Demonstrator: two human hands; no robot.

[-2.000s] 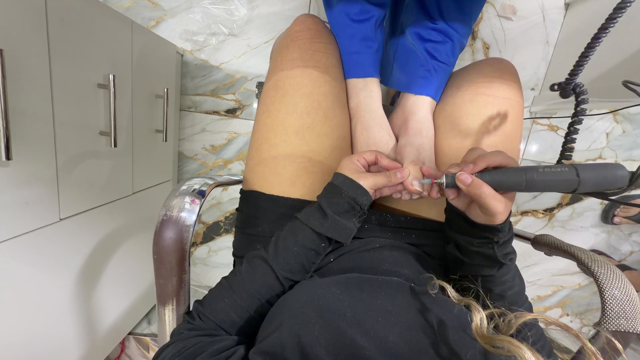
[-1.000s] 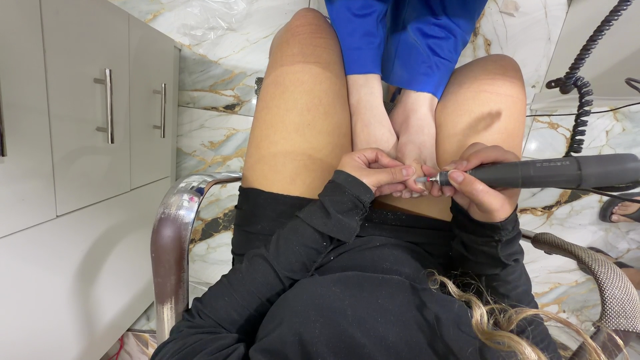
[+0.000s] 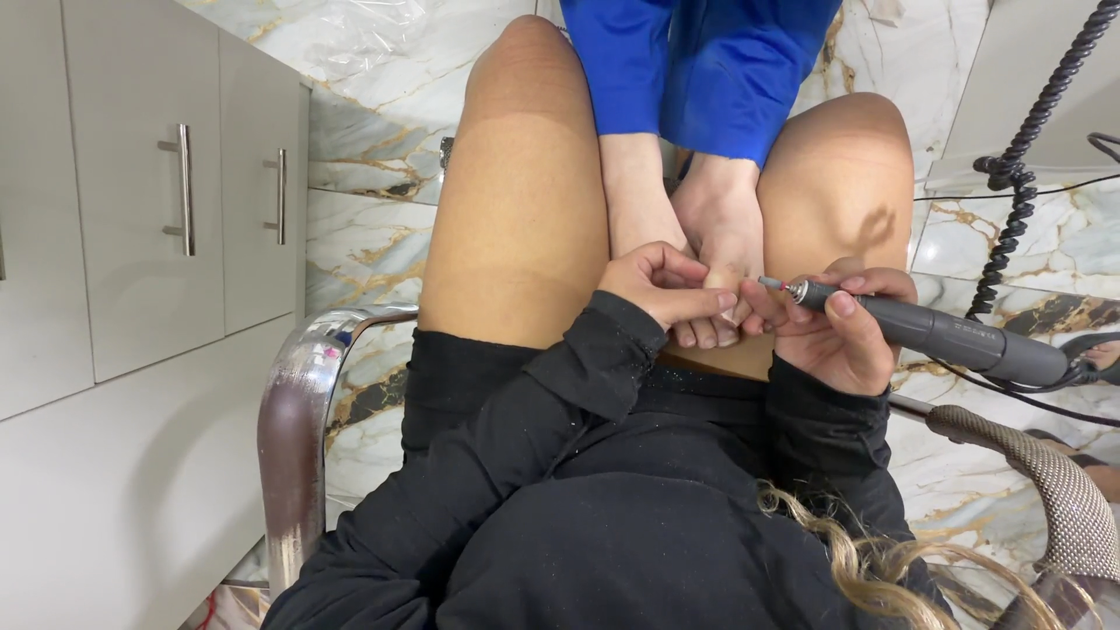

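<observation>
My right hand (image 3: 844,328) holds a dark grey electric nail drill handpiece (image 3: 941,334) like a pen, its small grinding bit (image 3: 773,283) pointing left. The bit is just above and right of the big toe of another person's foot (image 3: 722,227); whether it touches cannot be told. My left hand (image 3: 669,284) is at the toes, thumb and fingers around the big toe. The person's other foot (image 3: 643,197) lies alongside on the left, its front partly hidden behind my left hand. Both feet come out of blue trouser legs (image 3: 717,79) and rest between my thighs.
A grey cabinet (image 3: 144,175) with metal handles stands at the left. Beside me are a worn metal chair arm (image 3: 293,420) and a woven-covered armrest (image 3: 1041,472). A black coiled cord (image 3: 1006,210) hangs at the right. Clear plastic (image 3: 367,35) lies on the marbled floor.
The handpiece has tilted, with its rear end lower, and its bit has lifted from beside the toe tip to slightly higher up. My left hand stays at the toes.
</observation>
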